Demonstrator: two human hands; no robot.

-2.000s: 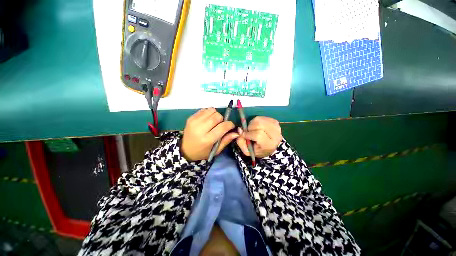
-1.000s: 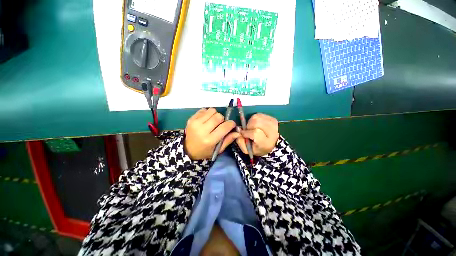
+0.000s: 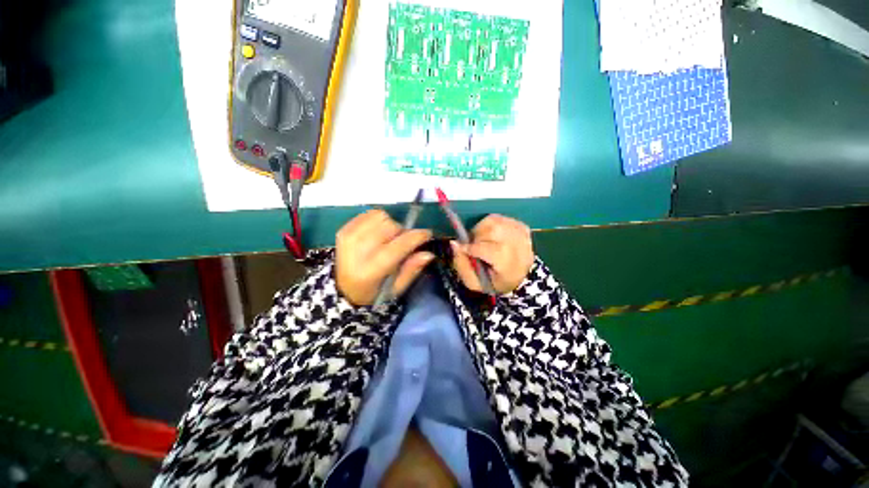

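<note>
My left hand (image 3: pixel 378 257) holds a grey test probe with a dark tip (image 3: pixel 415 207). My right hand (image 3: pixel 495 254) holds a grey test probe with a red tip (image 3: pixel 450 213). Both probes point up and away from me, their tips apart and just short of the circuit board's near edge. The green circuit board (image 3: pixel 455 91) lies flat on a white paper sheet (image 3: pixel 367 181). The digital multimeter (image 3: pixel 283 95), grey with a yellow-orange edge, lies left of the board. Two lead plugs (image 3: pixel 288 172) sit in its bottom jacks. The lettering on its screen is too small to read.
A blue clipboard (image 3: pixel 672 119) with a white record sheet (image 3: pixel 660 36) lies at the right on the teal bench (image 3: pixel 105 181). A red-rimmed bin (image 3: pixel 80 353) with a green board inside stands below the bench at left. Yellow-black lines mark the green floor.
My left hand has moved a little left with its probe. The red-tipped probe now leans more to the left. The two probes are farther apart at the tips.
</note>
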